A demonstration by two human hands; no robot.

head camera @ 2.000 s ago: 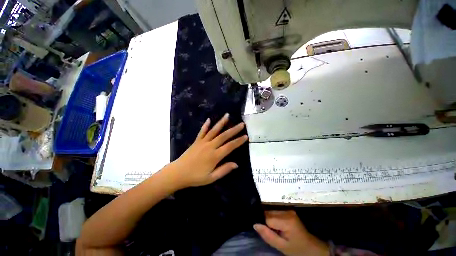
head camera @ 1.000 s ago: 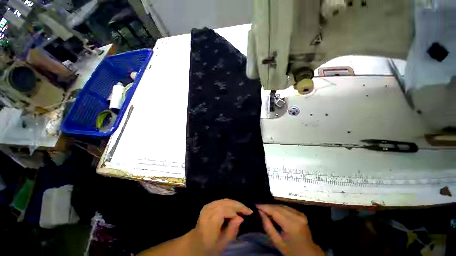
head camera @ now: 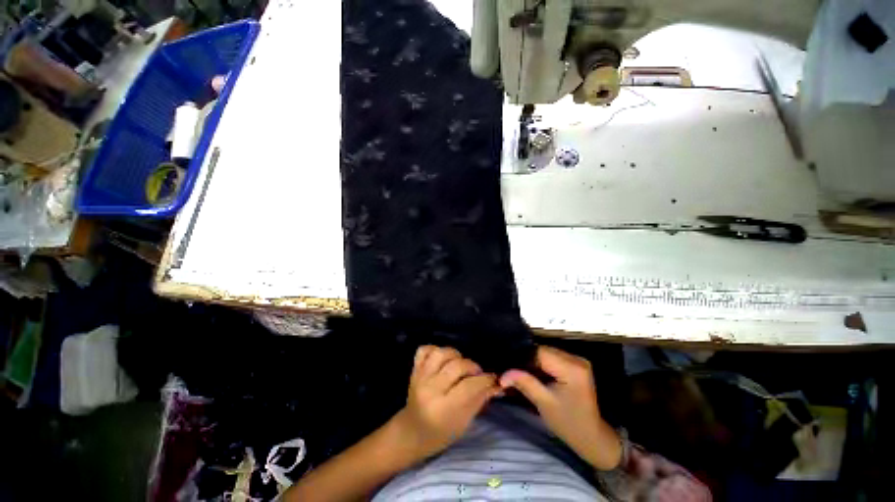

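A long dark printed garment panel (head camera: 427,176) lies flat on the white machine table, left of the presser foot (head camera: 530,137), and hangs over the front edge to the lap. My left hand (head camera: 448,397) and my right hand (head camera: 564,397) meet at the panel's right edge, just below the table edge. The fingertips of both hands pinch the dark cloth there. The exact fold between the fingers is too dark to tell. The panel's right edge runs near the presser foot; no cloth shows under the foot.
The sewing machine head (head camera: 667,29) stands at upper right. Black thread clippers (head camera: 754,229) lie right of the needle area. A blue basket (head camera: 123,162) with a white cone (head camera: 184,130) and a yellow-green tape roll (head camera: 164,183) is at left. A dark red bin (head camera: 177,441) is below.
My left hand has moved off the panel on the table, down to the cloth edge beside my right hand. Since one second ago, both hands stay close together and the view has shifted down.
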